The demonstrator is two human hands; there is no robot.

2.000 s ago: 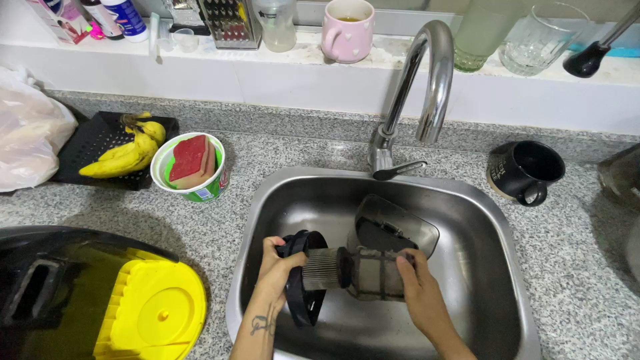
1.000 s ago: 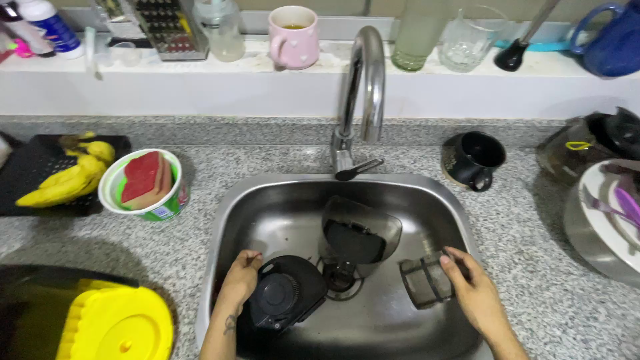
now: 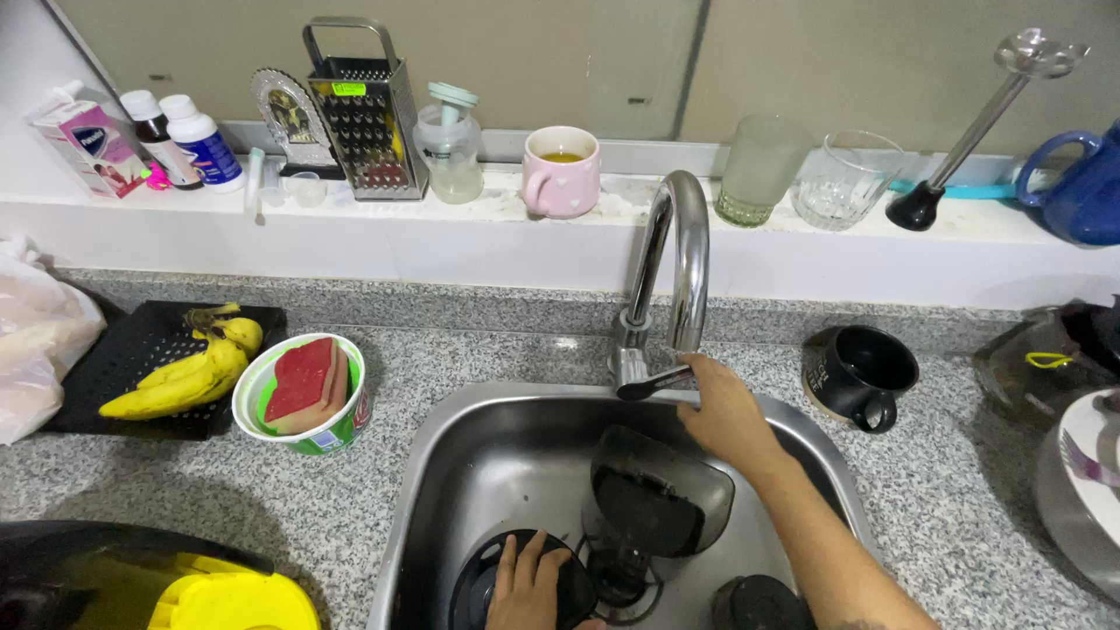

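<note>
My right hand [image 3: 731, 411] has its fingers on the end of the lever [image 3: 652, 383] of the chrome faucet [image 3: 687, 262]. In the sink [image 3: 525, 420], my left hand [image 3: 529, 582] rests with spread fingers on a round black plastic part [image 3: 472, 577]. A smoky clear plastic container [image 3: 661, 499] with dark dirt inside lies tilted beside it, over the drain area. Another dark round part [image 3: 761, 604] sits at the lower right of the basin, below my right forearm. No water is seen falling from the spout.
Left of the sink stand a tub [image 3: 354, 394] with a red sponge [image 3: 302, 385] and a black tray [image 3: 162, 324] with bananas [image 3: 188, 372]. At right are a black mug [image 3: 862, 376] and a metal pot [image 3: 1067, 499]. Glasses, a pink mug [image 3: 560, 175] and a grater [image 3: 367, 131] line the ledge.
My right hand has let go of the mesh filter part and moved up to the faucet lever. My left hand now lies on top of the black part, where it earlier held its edge.
</note>
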